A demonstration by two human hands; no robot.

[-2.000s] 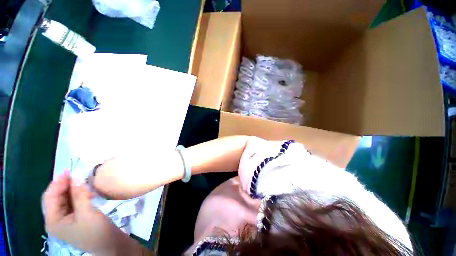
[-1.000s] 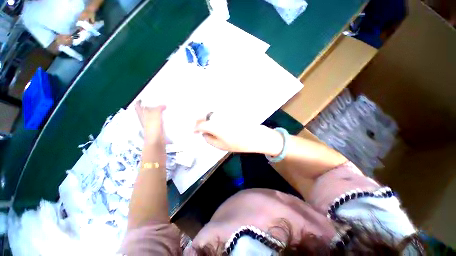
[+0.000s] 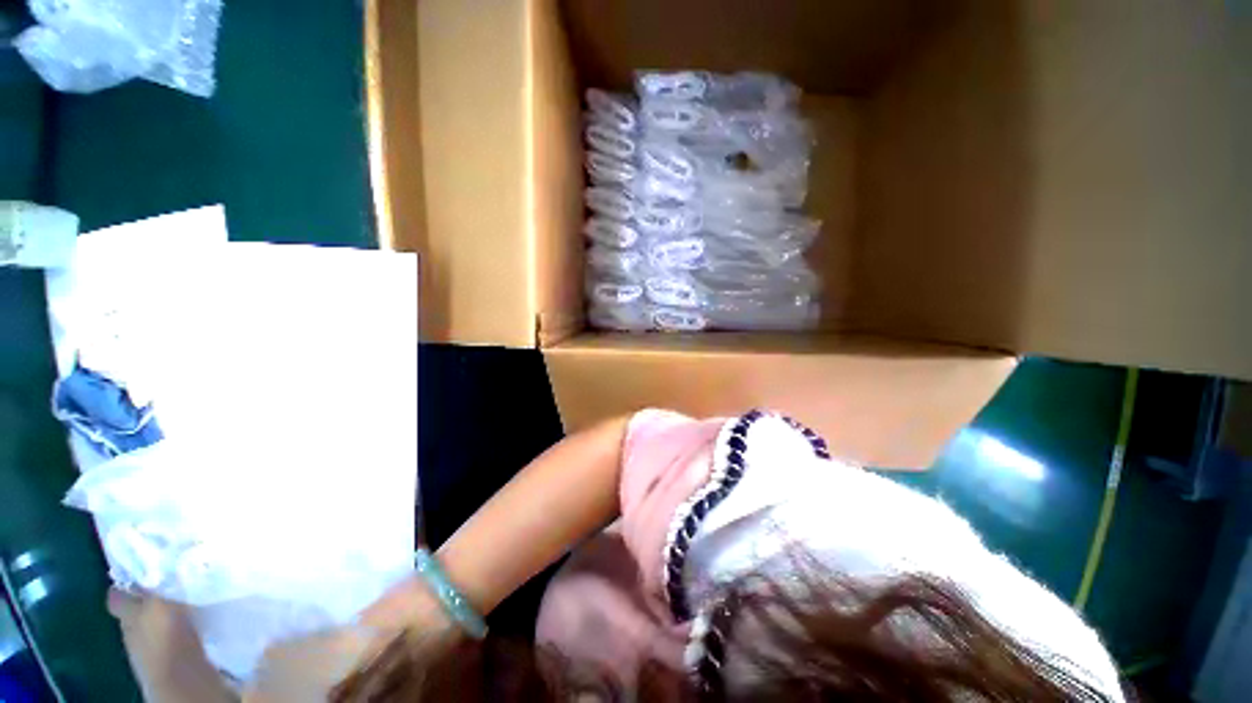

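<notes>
Clear plastic bags [image 3: 165, 543] with white looped pieces inside lie over the lower left of the white paper sheets [image 3: 295, 398]. My left hand [image 3: 162, 646] is at the bags' lower left edge, its fingertips against the plastic; its grip is unclear. My right hand [image 3: 309, 662] is at the lower edge of the sheets, blurred by glare and partly covered by hair. Its fingers and anything in them cannot be made out. A blue cloth bundle [image 3: 103, 409] with white loops lies at the sheets' left edge, just above the bags.
A large open carton [image 3: 783, 392] stands right of the bench [image 3: 295, 151], with rows of bagged units [image 3: 673, 206] along its left inside. A white bottle [image 3: 39, 234] lies across the far left. Another clear bag [image 3: 131, 41] is at the upper left.
The view has swung right, bringing more of the carton in. My hands have come together low at the left. Clear bags now lie by them on the sheets where bare paper showed.
</notes>
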